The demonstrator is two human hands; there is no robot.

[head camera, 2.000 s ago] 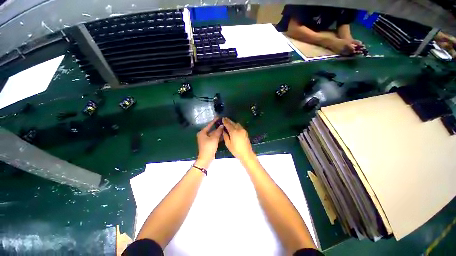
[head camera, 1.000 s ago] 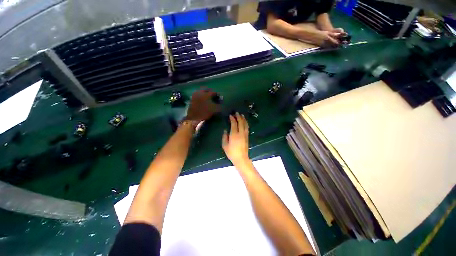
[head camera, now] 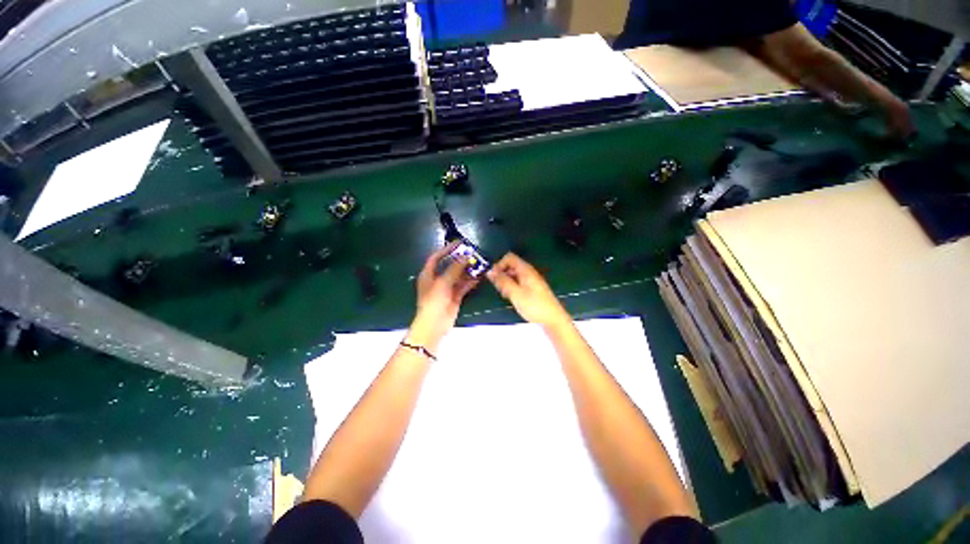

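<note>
My left hand [head camera: 440, 289] holds a small circuit board [head camera: 469, 258] with bright white and yellow spots, above the green bench just beyond the white sheet. A black cord [head camera: 448, 224] trails from the board, away from me. My right hand [head camera: 523, 287] is at the board's right end, its fingertips close together; whether they grip the board or a small part is too small to tell. The white work sheet [head camera: 495, 425] lies flat under my forearms.
More circuit boards [head camera: 343, 205] and dark parts lie scattered on the green bench [head camera: 399, 197]. A tall cardboard stack [head camera: 840, 319] stands at right with black blocks on top. Black tray stacks [head camera: 319, 106] stand beyond. A grey metal support is at left. A person reaches across at upper right.
My left hand has come back from reaching out over the bench and now holds a circuit board. My right hand has closed in beside it. The person opposite has stretched an arm to the right.
</note>
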